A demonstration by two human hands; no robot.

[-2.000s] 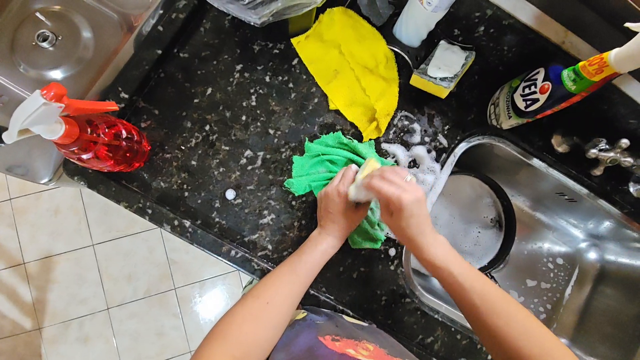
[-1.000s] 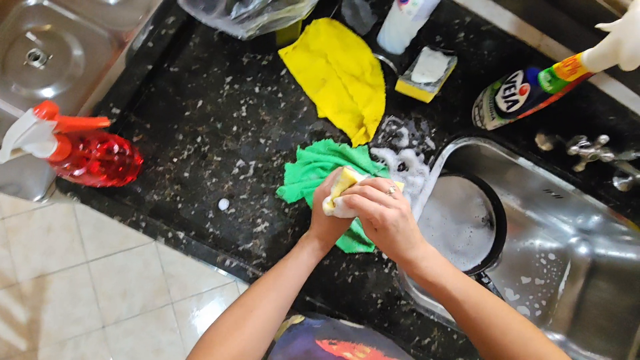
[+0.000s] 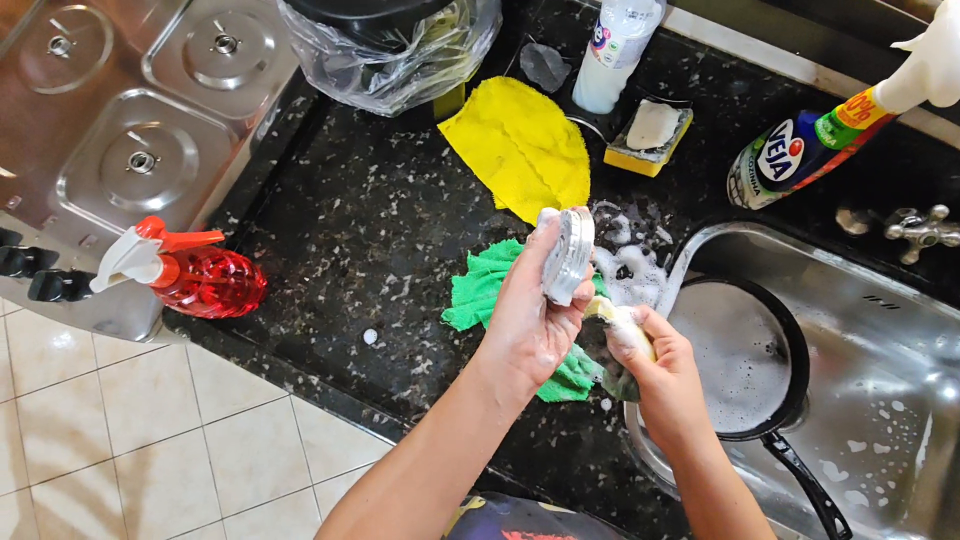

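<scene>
My left hand holds up a small round silver metal piece, tilted on edge and wet with suds. To its right, my right hand grips a soapy yellow sponge, partly hidden by the fingers. A crumpled green cloth lies on the granite counter beneath and behind the left hand. Above it a yellow cloth is spread flat. White foam sits on the counter beside the sink. A black frying pan with soapy water stands in the sink.
A steel sink lies at the right, with a tap handle behind it. A Veja spray bottle, a clear bottle, a sponge with soap and a plastic bag stand farther back. A red spray bottle and stove are left.
My hands were together around the sponge; now they are apart, the silver piece shows in the left and the sponge is in the right. The view has shifted somewhat.
</scene>
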